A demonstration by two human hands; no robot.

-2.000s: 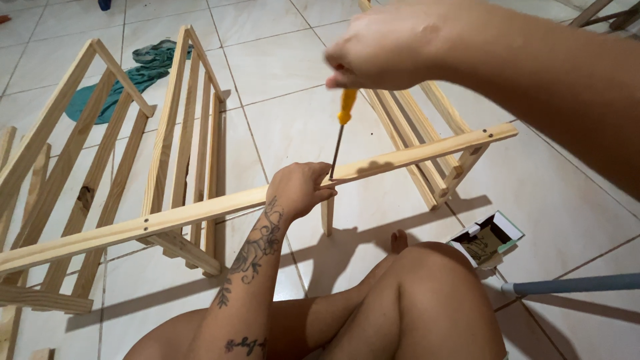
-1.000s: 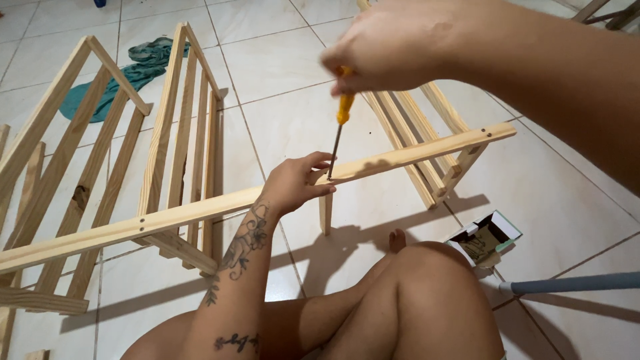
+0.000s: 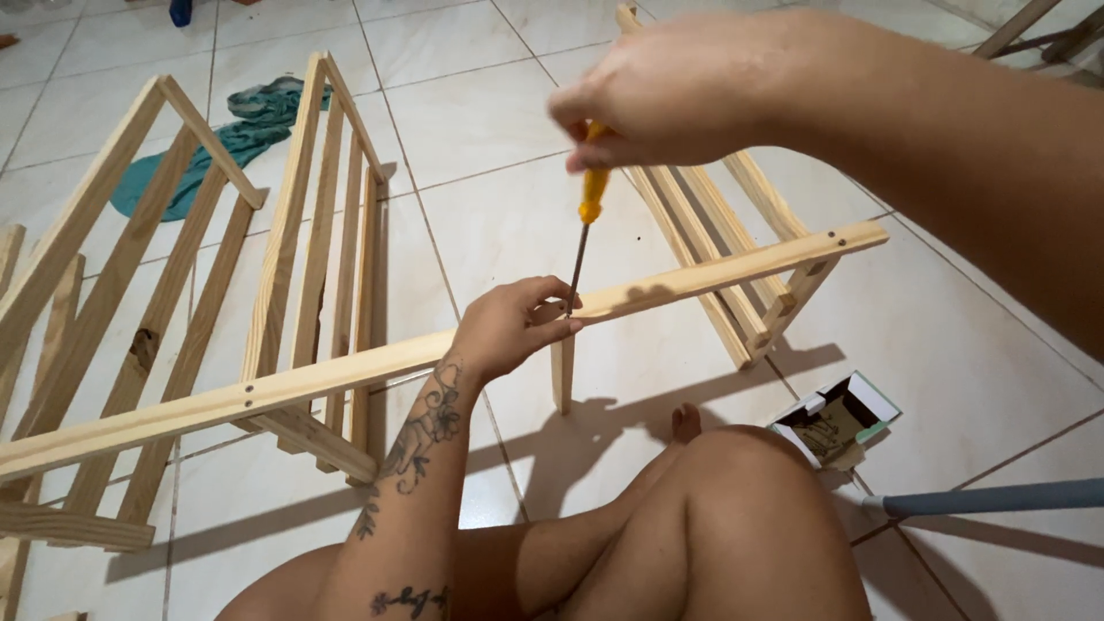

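Observation:
My right hand (image 3: 664,95) grips the yellow handle of a screwdriver (image 3: 591,194), held nearly upright. Its tip meets a long pale wooden rail (image 3: 345,377) at a spot between the thumb and fingertips of my left hand (image 3: 517,328). The left fingertips are at the screwdriver tip, around what seems to be a small screw, mostly hidden; the hand rests at the rail. Below this spot stands a short upright wooden piece (image 3: 562,371). Pairs of screw heads show in the rail near its right end and left of my left hand.
Slatted wooden frames stand at the left (image 3: 289,233) and right (image 3: 690,233), touching the rail. A small open box (image 3: 837,423) with screws lies by my knee, near a grey-blue pole (image 3: 992,498). A teal cloth (image 3: 207,159) lies on the tiled floor behind the left frames.
My right hand stays on the screwdriver, with small shifts of the fingers and handle. My left hand stays at the same spot on the rail, its fingers slightly shifted around the tip.

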